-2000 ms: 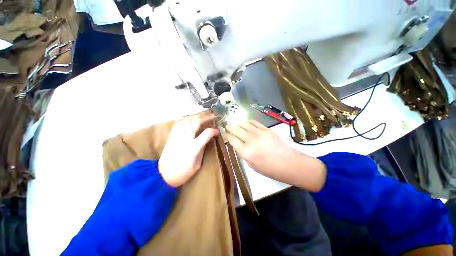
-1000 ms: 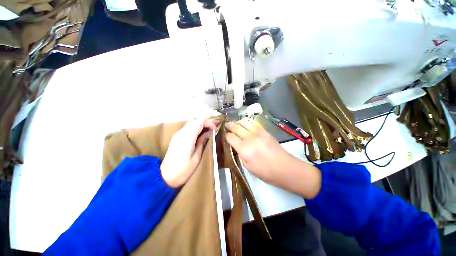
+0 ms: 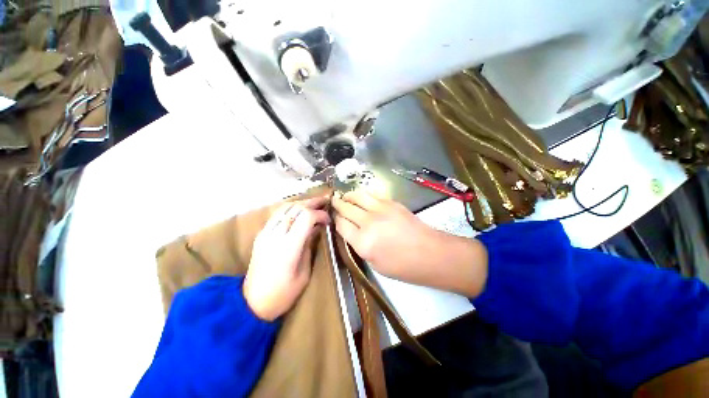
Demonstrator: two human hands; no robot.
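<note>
A tan-brown fabric panel (image 3: 311,334) lies left of the needle and hangs over the table's front edge, with a white strip along its right edge. A narrow brown zipper (image 3: 392,315) runs down beside it. My left hand (image 3: 284,256) holds the panel's top right corner. My right hand (image 3: 389,237) pinches the zipper's top end beside it. The fingertips of both hands nearly meet just in front of the presser foot (image 3: 333,172), which is partly hidden.
The white sewing machine (image 3: 404,39) spans the top. Red-handled snips (image 3: 439,185) lie right of the needle, beside a zipper bundle (image 3: 497,148) and a black cord (image 3: 597,211). Another bundle (image 3: 672,116) is at far right. Brown cut pieces (image 3: 27,241) are piled at far left.
The view has shifted and tilted. Since two seconds ago, the panel's right edge has opened to show the white strip. Both hands remain at the presser foot.
</note>
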